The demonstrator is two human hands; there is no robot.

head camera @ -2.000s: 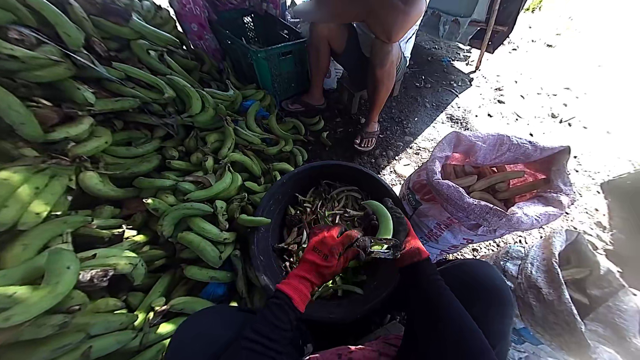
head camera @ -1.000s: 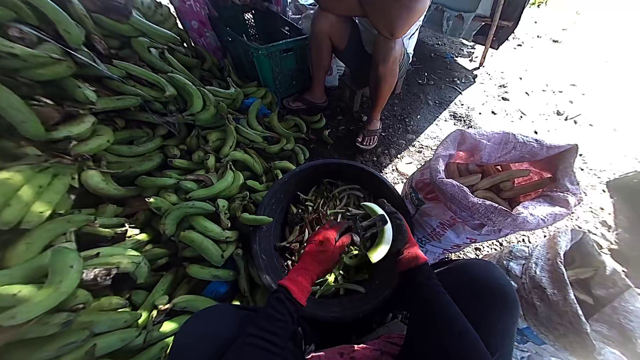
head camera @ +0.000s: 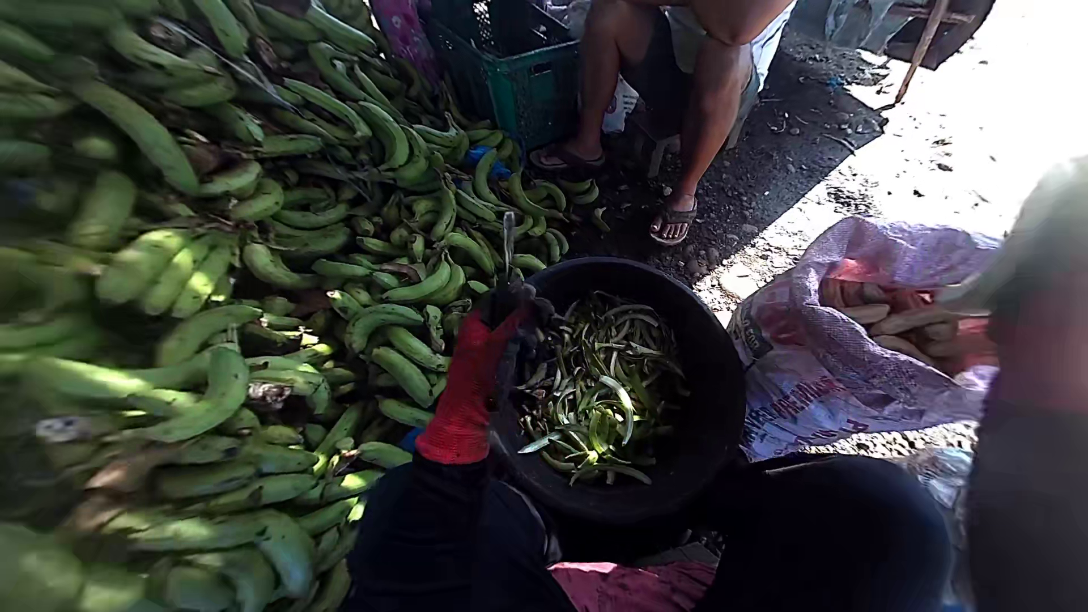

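Note:
My left hand (head camera: 489, 357), in a red glove with dark fingers, is closed on a knife (head camera: 509, 242) whose blade points up, at the left rim of a black tub (head camera: 738, 382). Green and pale peels (head camera: 603, 399) lie in the tub. My right hand (head camera: 1041, 340) is a blur at the far right, beside a woven sack (head camera: 807, 340) with peeled bananas (head camera: 909, 323) inside. A blurred pale, greenish thing (head camera: 999, 263) shows at its fingers, seemingly a banana.
A large heap of green bananas (head camera: 408, 280) fills the left side. Across from me a person (head camera: 714, 110) sits with sandalled feet on the dark ground, beside a green plastic crate (head camera: 531, 93). A wooden stick (head camera: 922, 51) stands at the upper right.
My right hand has moved from above the tub to the far right, by the sack. My left hand has moved left to the tub's rim. The partly peeled banana is no longer over the tub.

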